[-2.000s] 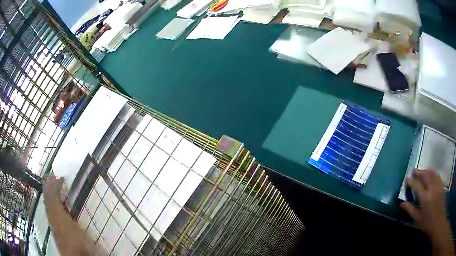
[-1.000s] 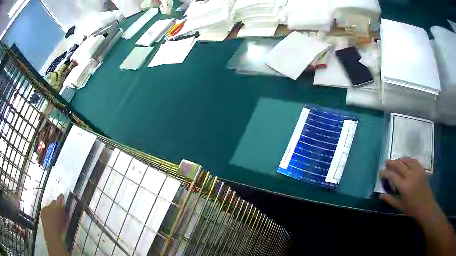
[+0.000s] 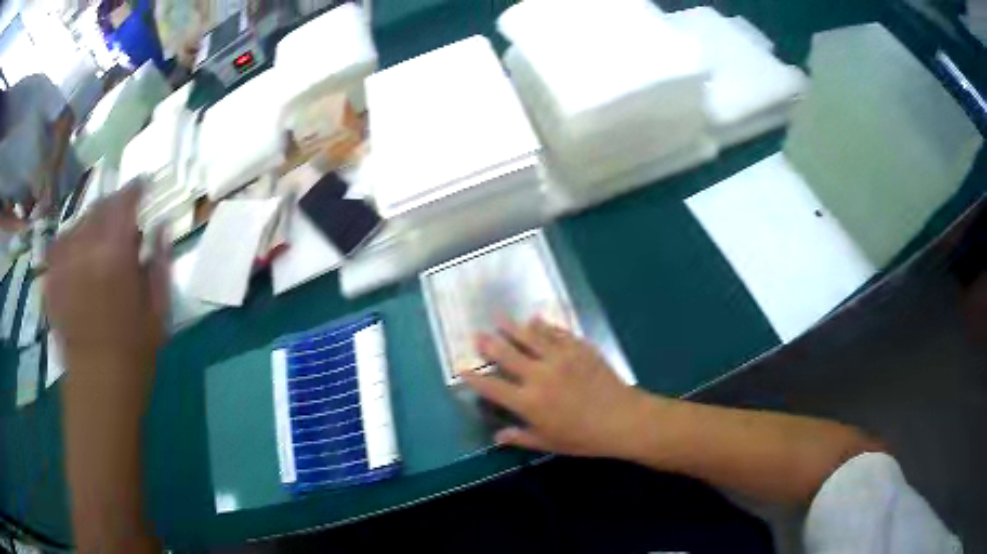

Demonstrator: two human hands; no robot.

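My right hand (image 3: 563, 390) lies palm down, fingers spread, over the near edge of a low pale box with a dark-edged square window (image 3: 492, 287); what is under the palm is hidden. My left hand (image 3: 103, 265) is raised at the left and blurred; I cannot tell whether it holds anything. The blue solar cell stack (image 3: 330, 406), with thin pale cross lines and a white strip down each side, lies left of the box on a flat green-grey mat (image 3: 240, 433), untouched by either hand.
Thick white sheet stacks (image 3: 449, 124) stand behind the box, with another pile (image 3: 606, 87) beside them. A dark phone-like rectangle (image 3: 338, 213) lies on papers. At right, a white holed sheet (image 3: 779, 243) lies before a pale green board (image 3: 877, 141). A red display (image 3: 244, 61) shows at the back.
The view has swung right; the wire rack is out of the picture. My left hand has left the rack's white panels and is raised over the table's left side. My right hand remains at the box.
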